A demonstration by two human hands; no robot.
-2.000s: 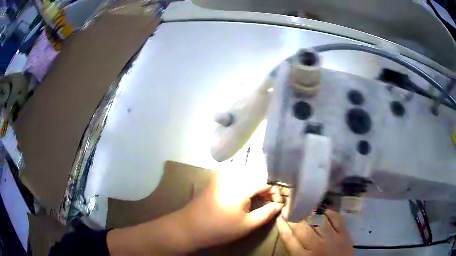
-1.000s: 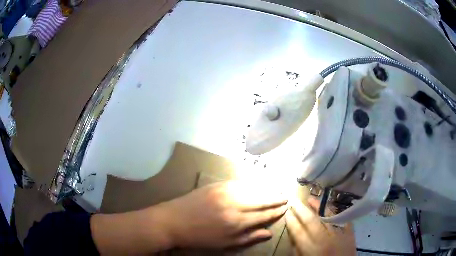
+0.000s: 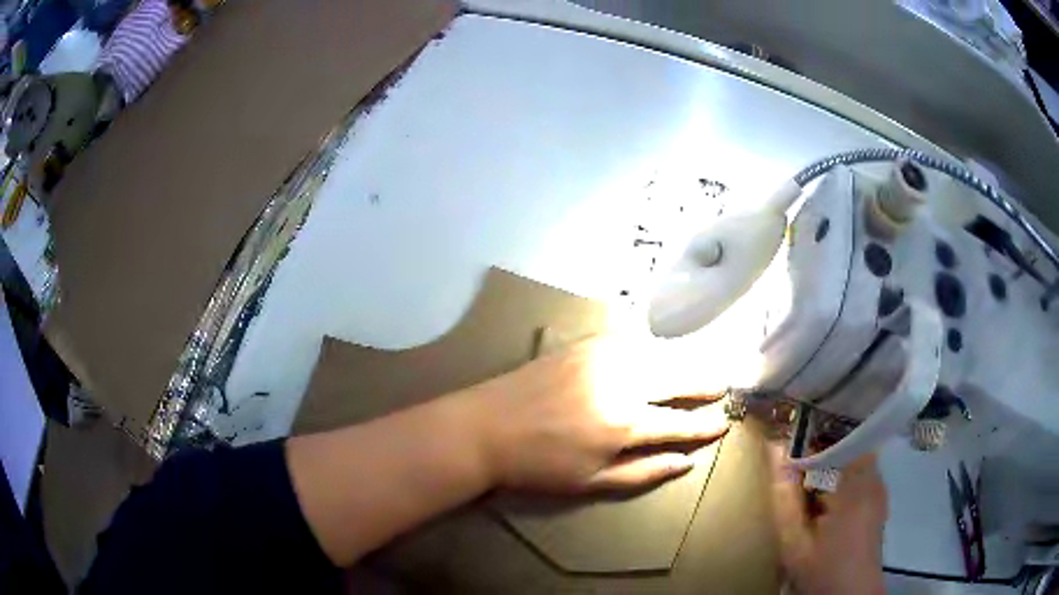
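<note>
A brown garment panel with a curved cut-out lies on the white table, partly under my hands. A brown patch pocket with an angled bottom lies on it. My left hand rests flat on the pocket, fingers slightly apart, pointing to the needle area. My right hand is on the panel's right side, below the machine head, partly hidden by it; its fingers are unclear. The white sewing machine stands over the cloth. Glare hides part of the left hand and cloth.
A lit lamp hangs left of the machine head. Thread snips lie right of my right hand. A large brown stack on crinkled plastic is at left, with striped cloth behind. A pale trough runs behind the table.
The view has shifted, and the machine sits farther right in it. My left hand has flattened onto the cloth. More of the pocket's angled bottom shows, and my right hand is lower along the panel's right side.
</note>
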